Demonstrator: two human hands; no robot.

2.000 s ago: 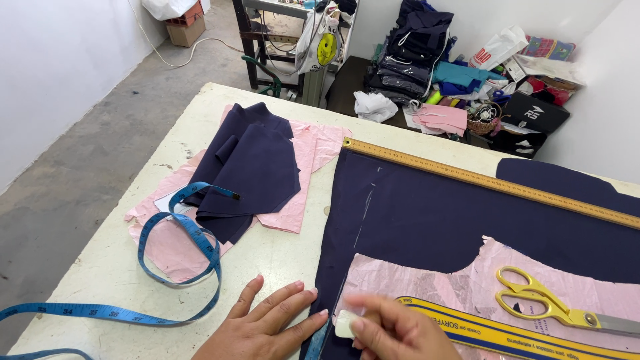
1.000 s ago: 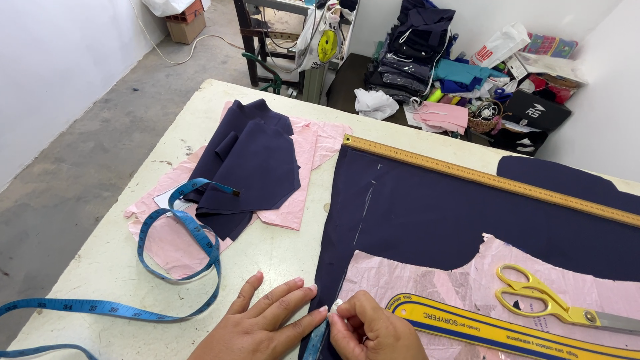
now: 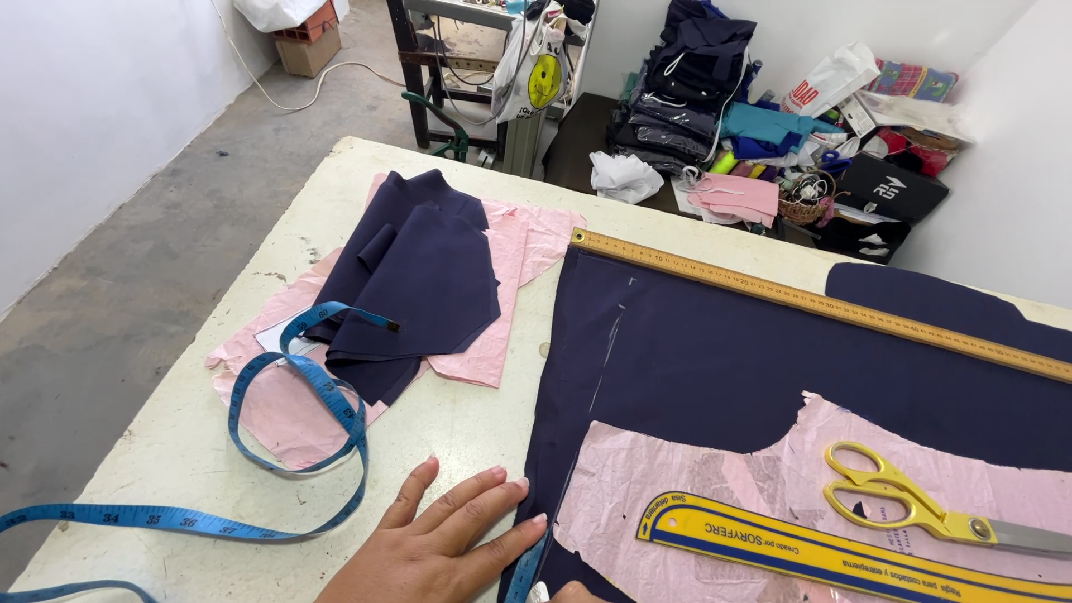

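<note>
My left hand (image 3: pixel 452 536) lies flat with spread fingers, its fingertips at the edge of the navy fabric (image 3: pixel 720 360) and against a blue tape measure (image 3: pixel 526 569). Only part of my right hand (image 3: pixel 576 593) shows at the bottom edge, near a small white piece (image 3: pixel 538 593), probably tailor's chalk. Chalk lines mark the fabric. A pink paper pattern (image 3: pixel 687 469) covers its lower part, with a yellow curved ruler (image 3: pixel 804 544) and yellow-handled scissors (image 3: pixel 930 511) on top. A wooden ruler (image 3: pixel 787 293) crosses the upper fabric.
Folded navy pieces (image 3: pixel 419 276) rest on pink paper (image 3: pixel 481 360) at the left of the white table (image 3: pixel 193 444), beside the looped tape measure. Beyond the table stand a dark surface with stacked garments (image 3: pixel 687 92), a wicker basket (image 3: pixel 804 197) and a black box (image 3: pixel 892 186).
My right hand has moved down and is now mostly out of view. The yellow curved ruler lies farther right than before. My left hand stays spread at the fabric's edge.
</note>
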